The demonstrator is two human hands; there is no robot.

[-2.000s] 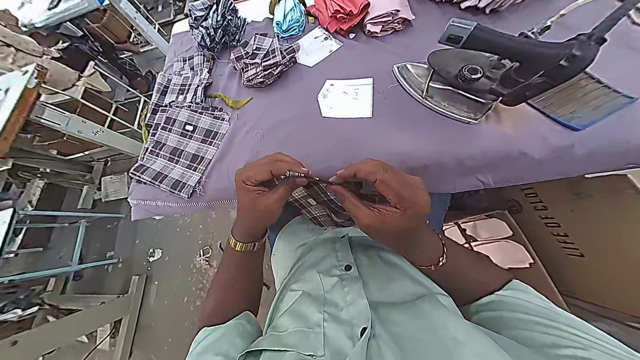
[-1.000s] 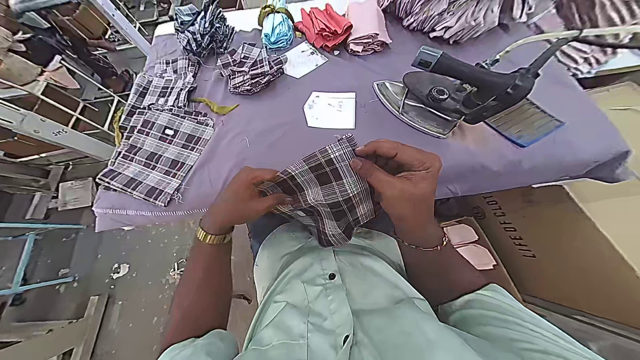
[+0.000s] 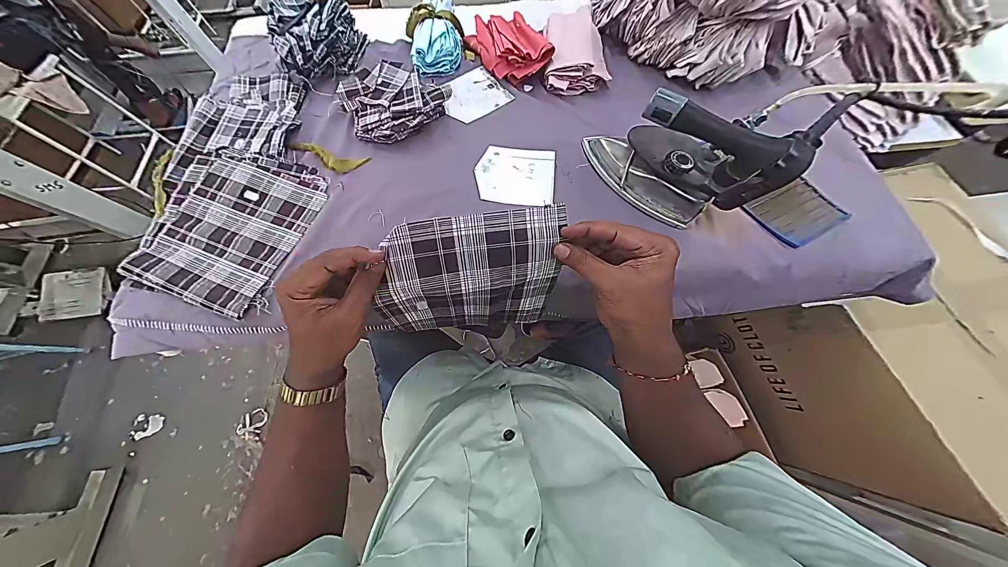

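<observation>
A dark plaid fabric piece [image 3: 472, 264] is stretched between my two hands at the near edge of the table. My left hand [image 3: 327, 299] pinches its left edge, and my right hand [image 3: 622, 272] pinches the right edge near the upper corner. Just beyond the fabric lies a white pointed card template [image 3: 516, 175] bearing faint writing. An electric iron [image 3: 693, 161] rests to the right, its cord running off right, partly over a blue-edged pad [image 3: 797, 211]. Flat plaid pieces [image 3: 228, 228] are stacked on the left of the table.
Behind are a crumpled plaid bundle [image 3: 394, 102], another white card [image 3: 478, 94], a blue bundle [image 3: 435, 46], red fabric [image 3: 513, 47], pink fabric [image 3: 577, 55] and a striped heap [image 3: 709, 39]. A yellow-green strip [image 3: 331, 159] lies left. Cardboard boxes [image 3: 850, 409] stand at lower right.
The plaid piece was bunched low between my hands two seconds ago, then tilted. Now it is spread out wide and nearly level, with my hands farther apart. The iron has not moved on the table.
</observation>
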